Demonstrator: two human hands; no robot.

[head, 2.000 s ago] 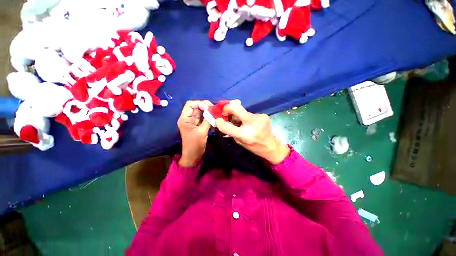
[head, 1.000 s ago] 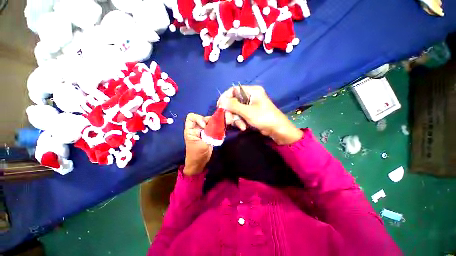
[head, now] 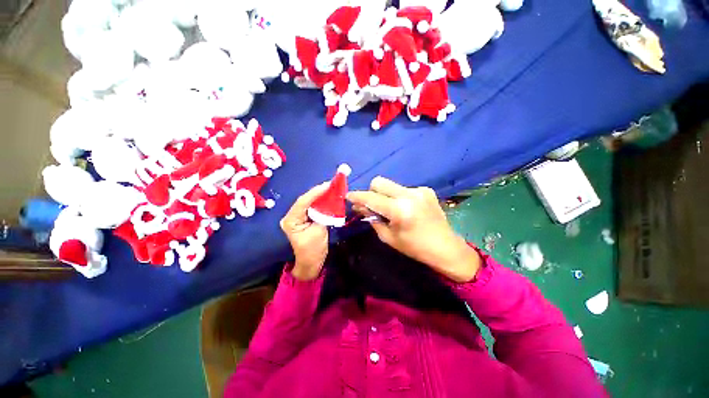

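A small red Santa hat [head: 331, 204] with a white brim and a white pompom stands upright, tip up, at the table's near edge. My left hand [head: 309, 231] holds it by its brim side with the fingertips. My right hand [head: 404, 219] is just right of the hat, fingers curled, with a small metallic tool [head: 373, 218], perhaps snips, partly hidden in it. Whether its fingertips touch the hat is hard to tell. No needle or thread can be made out.
On the blue cloth table [head: 497, 124] lie a near-left hat pile [head: 204, 183], a farther hat pile [head: 381, 66] and white plush bodies [head: 155, 85] behind them. A white box [head: 565, 191], scraps and a cardboard box [head: 661, 225] are on the right. A blue spool-like object [head: 40, 211] is far left.
The view has shifted, showing more of the far pile. The hat has gone from between both hands to upright in my left hand. My right hand has come down from the hat's tip beside its brim.
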